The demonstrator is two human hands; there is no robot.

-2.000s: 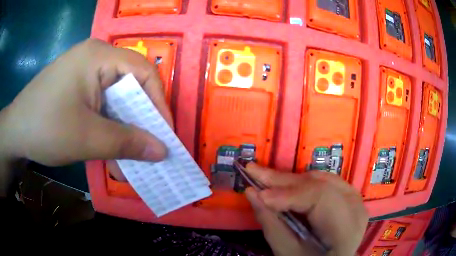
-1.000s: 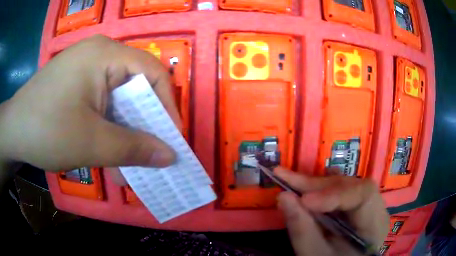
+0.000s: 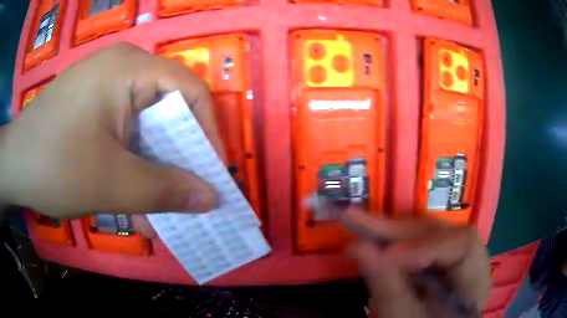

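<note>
My left hand (image 3: 106,136) holds a folded white label sheet (image 3: 202,205) with rows of small grey print, above the left part of the tray. My right hand (image 3: 423,261) is blurred and grips dark tweezers (image 3: 373,233). Their tip is over the lower end of an open-backed orange phone (image 3: 339,136), by its card slots (image 3: 345,180). A small pale blurred piece (image 3: 315,202) shows near the tip, at the left of the slots; whether it touches the phone cannot be told.
The pinkish-red foam tray (image 3: 273,124) holds more orange phones, one to the right (image 3: 452,124) and others left, partly behind my left hand. Another row lies beyond. A dark green bench surface (image 3: 534,143) shows at the right. Part of another tray (image 3: 510,279) and dark patterned cloth (image 3: 550,279) are lower right.
The tray and phones have shifted left in view. My right hand with the tweezers is now over a phone farther right in the row. My left hand still holds the sheet.
</note>
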